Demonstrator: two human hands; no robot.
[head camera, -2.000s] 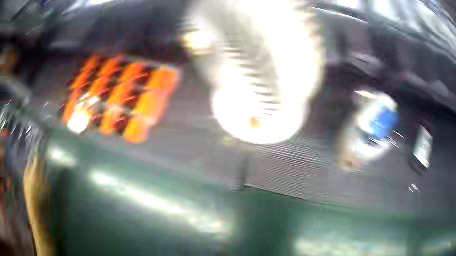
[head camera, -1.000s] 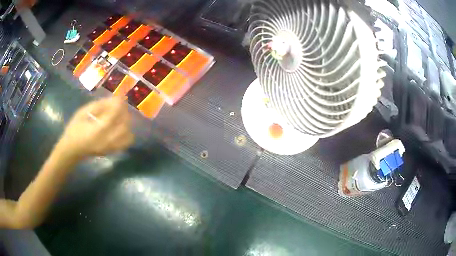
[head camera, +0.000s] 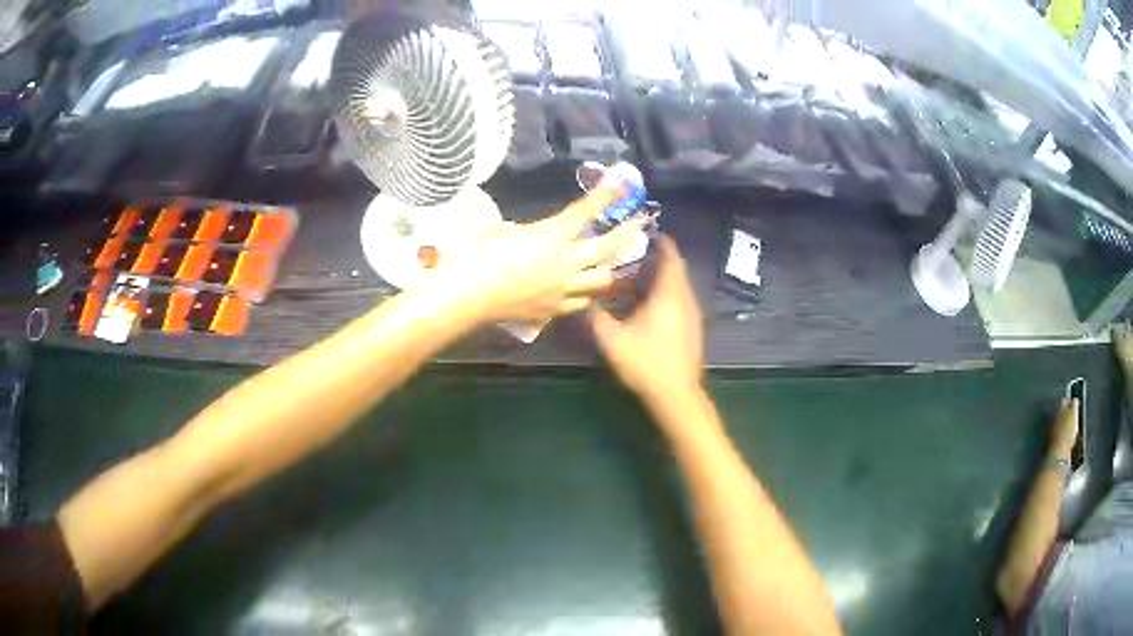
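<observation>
The solvent bottle [head camera: 631, 263] stands on the dark ribbed mat, mostly hidden by my hands. The blue-and-white wiping pad [head camera: 625, 195] is at its top. My left hand [head camera: 541, 267] reaches in from the left, its fingers spread over the bottle top and the pad; its grip is unclear. A small white piece [head camera: 527, 331] shows under this hand. My right hand [head camera: 659, 329] is blurred at the bottle's lower right side, thumb and fingers apart around it; firm contact cannot be told. A keypad phone [head camera: 742, 261] with a white label lies right of the bottle.
A desk fan [head camera: 429, 124] stands behind my left forearm. An orange tray [head camera: 255, 236] lies at the left, a second fan [head camera: 941, 278] at the right. Grey-black pouches line the back. A neighbour's arm [head camera: 1037, 522] with a dark slab is at the far right.
The view has swung to the right and levelled. My left hand has moved from beside the orange tray to the bottle. My right hand has come into view at the bottle.
</observation>
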